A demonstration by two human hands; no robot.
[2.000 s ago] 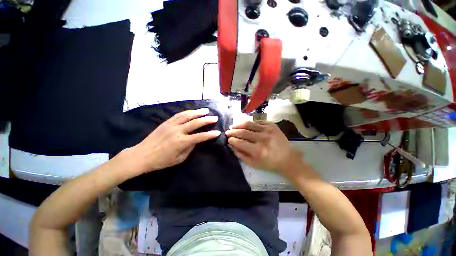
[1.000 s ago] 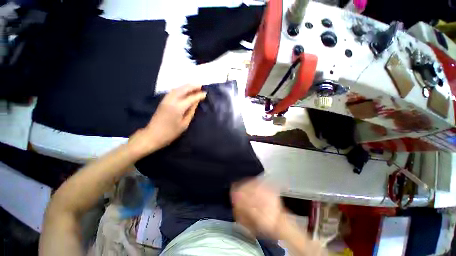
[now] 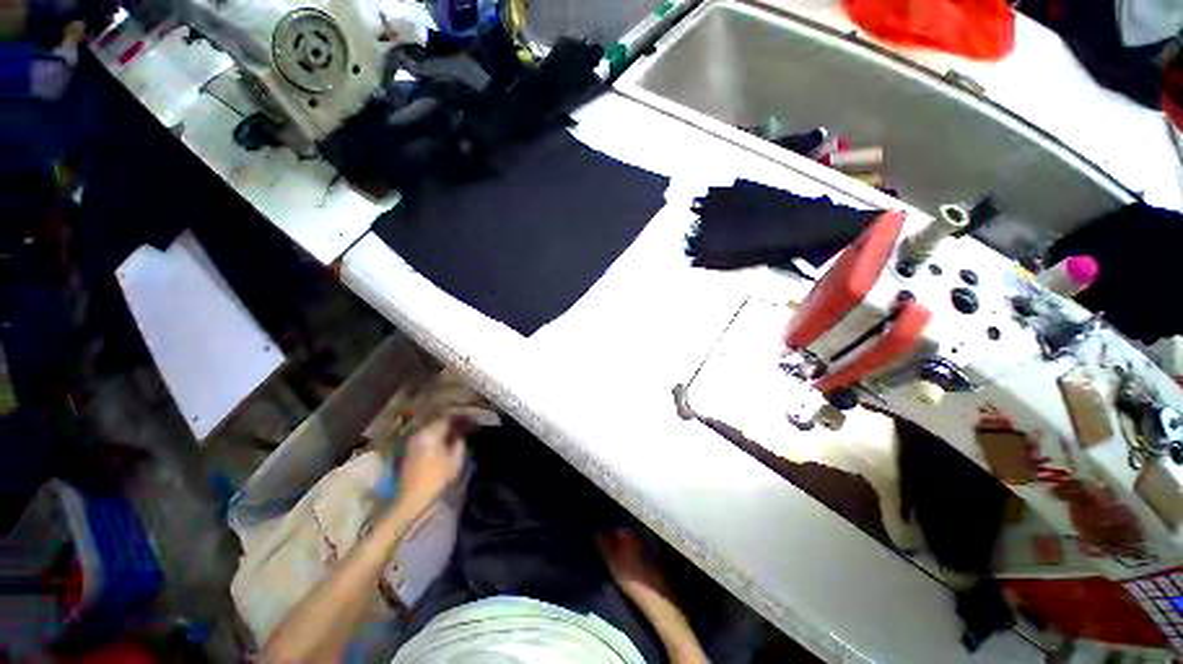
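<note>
My left hand (image 3: 431,457) is below the table's front edge at the left of my lap, small and slightly blurred, its fingers curled beside black cloth (image 3: 513,512). The frame does not show whether it grips anything. My right hand (image 3: 632,567) is low in the shadow under the table edge, partly hidden by dark cloth. The black cloth lies over my lap; where it ends against my dark clothing is unclear. A stack of flat black panels (image 3: 532,234) lies on the white table. A pile of ragged-edged black pieces (image 3: 776,223) lies behind the needle area.
The white sewing machine with red front parts (image 3: 850,292) stands at the right. Black cloth (image 3: 947,499) lies beside its bed. A metal trough (image 3: 830,84) runs behind the table (image 3: 558,402). Another machine (image 3: 311,59) is at upper left. A cream cloth bundle (image 3: 292,558) is below the table.
The view has swung left. Both hands have left the table and dropped to lap level. The black cloth they were handling is off the tabletop.
</note>
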